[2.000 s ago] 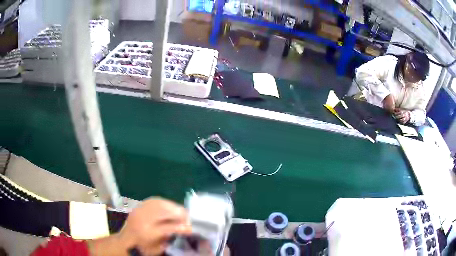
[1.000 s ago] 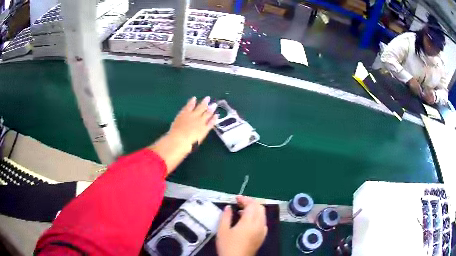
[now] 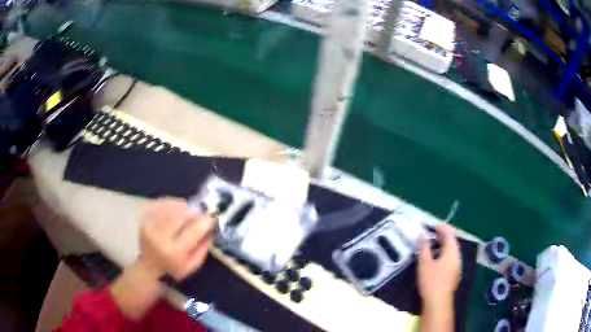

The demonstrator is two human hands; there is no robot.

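My left hand (image 3: 170,240), blurred, is closed at the left end of a silver-grey speaker housing (image 3: 262,227) with a round and an oval opening. This housing is tilted over a pale sheet with black round pads (image 3: 285,282). A second speaker housing (image 3: 379,253) lies on the black mat (image 3: 337,217) to the right, its large round opening toward the near left. My right hand (image 3: 440,262) is at its right end, thumb and finger close to the edge. Blur hides whether they grip it. A thin pale lead wire (image 3: 453,211) sticks up beyond my right hand.
Round drivers (image 3: 498,249) stand at the right beside a white foam tray (image 3: 557,285). A white post (image 3: 334,97) rises at the belt's edge. A white backing sheet (image 3: 277,180) lies by its foot. Smaller pads (image 3: 129,133) and black cased items (image 3: 61,84) are at the left.
The view has swung left. My left hand has taken the housing from the green belt and brought it over the pad sheet. My right hand remains by the other housing.
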